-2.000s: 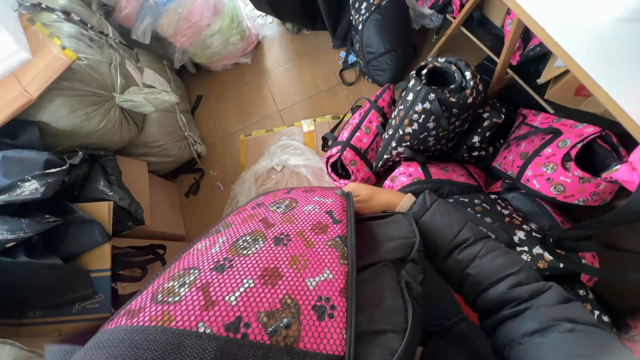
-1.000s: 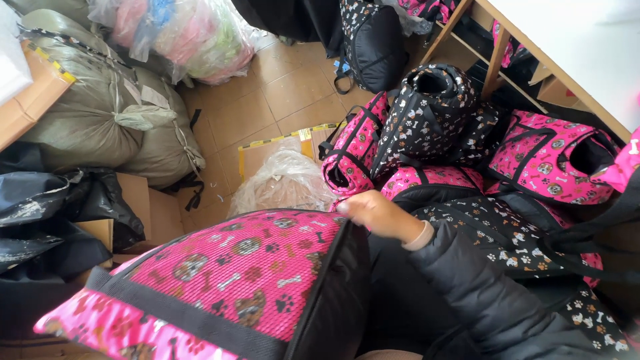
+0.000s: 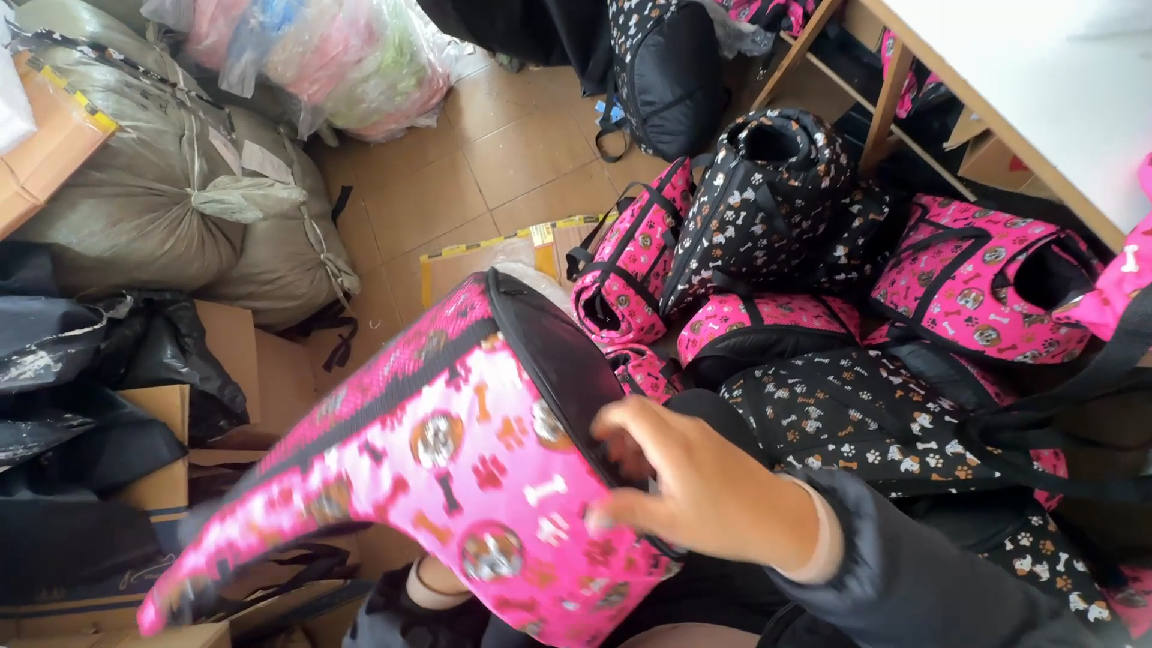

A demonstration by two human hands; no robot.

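A pink fabric pet carrier bag [image 3: 504, 441], printed with dog faces, bones and paws, is tilted over my lap. Black zip trim runs around its dark base panel, which faces right. My right hand [image 3: 697, 481] is at that edge, fingers curved and thumb apart; whether it grips the edge is unclear. Only the wrist and part of my left hand [image 3: 438, 580] show below the bag; its fingers are hidden behind the pink fabric.
Pink carriers [image 3: 985, 279] and black printed carriers [image 3: 765, 198] are piled on the right beside a white-topped table [image 3: 1035, 81]. Large tied sacks [image 3: 153, 189], cardboard boxes [image 3: 256, 369] and black plastic lie left. Flattened cardboard [image 3: 459, 270] rests on the tiled floor.
The pink carrier has been turned, so its printed side and dark base panel now show instead of mostly its mesh top. My left wrist has come into view below it.
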